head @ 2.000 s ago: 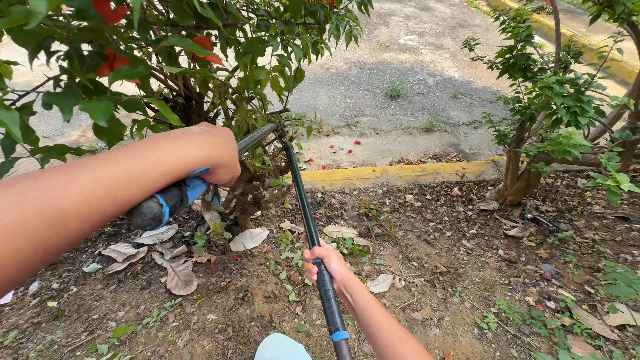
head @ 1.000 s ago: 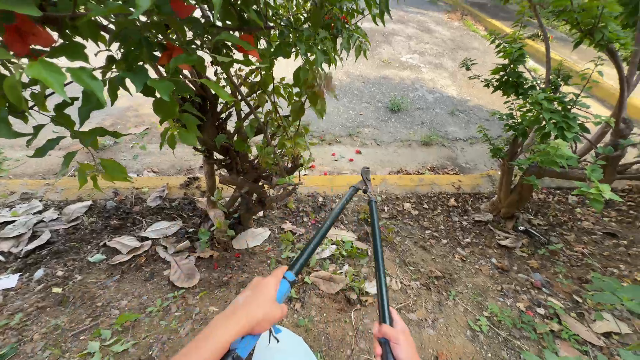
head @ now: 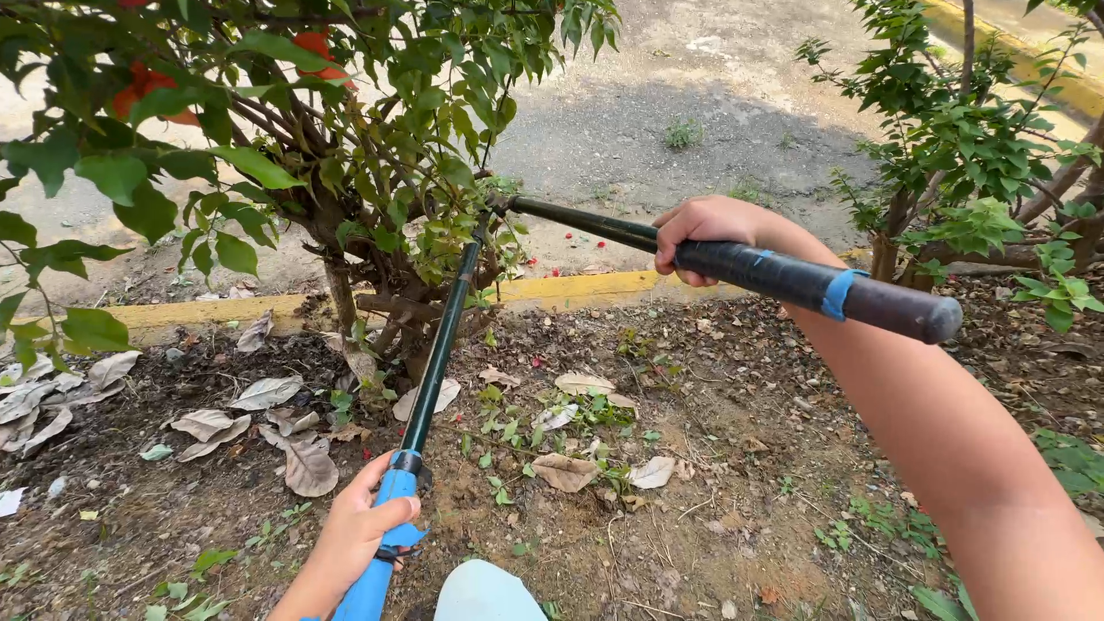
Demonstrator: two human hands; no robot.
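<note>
Long-handled loppers have their handles spread wide, with the head among the leaves at the right side of a bushy shrub. My left hand is closed round the blue-taped grip of the left handle, low in view. Higher up and to the right, my right hand grips the other dark handle, which points toward me and ends in a rounded tip beyond a band of blue tape. Leaves hide the blades, so I cannot tell what lies between them.
A yellow curb runs behind the shrub, with pavement beyond. Another leafy shrub stands at right. Dry leaves and small weeds lie on the soil. Red flowers hang at upper left.
One second ago the handles were close together and the head was clear of the shrub. Now the head is in the shrub's foliage, the handles are spread, and my right hand is raised.
</note>
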